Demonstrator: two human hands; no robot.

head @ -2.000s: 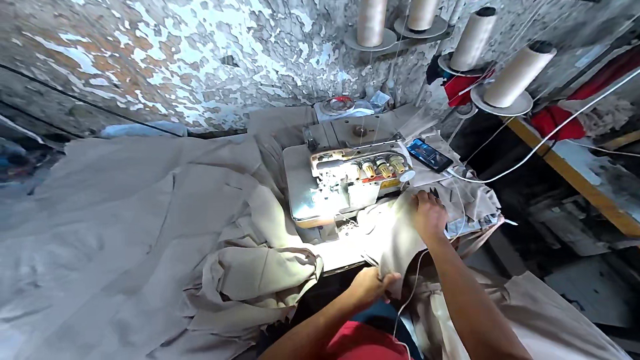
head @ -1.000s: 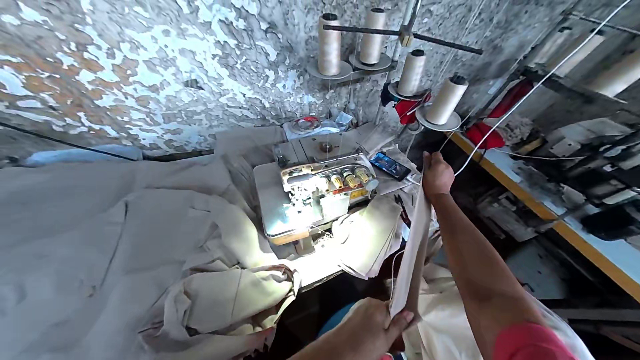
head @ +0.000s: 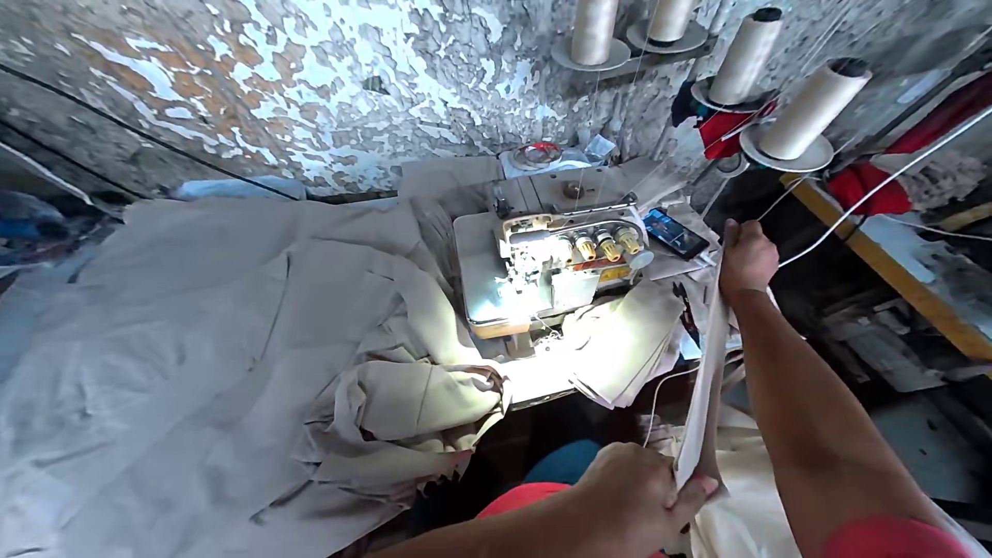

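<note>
A long strip-like edge of beige fabric (head: pixel 704 395) is stretched between my hands, right of the serger sewing machine (head: pixel 554 256). My right hand (head: pixel 749 260) grips its upper end beside the phone. Close to my lap, my left hand (head: pixel 647 484) pinches the lower end between thumb and fingers. Stacked beige fabric pieces (head: pixel 624 341) lie under the machine's light, in front of its looper and tension dials. Dark-handled scissors or snips (head: pixel 687 314) rest between that stack and the held fabric. More pale cloth (head: pixel 744 480) hangs below my right forearm.
Large beige fabric (head: pixel 178 341) covers the left side, with a bunched part (head: pixel 411 403) at the table's front edge. Behind the machine, thread cones (head: pixel 814 108) stand on a rack. A phone (head: pixel 676 232) lies right of the machine. A white cord (head: pixel 883 194) crosses at right.
Two seconds ago my hands were on cloth just in front of the machine's right side. They have since moved right, and the fabric is now pulled taut between them; the stack and scissors show.
</note>
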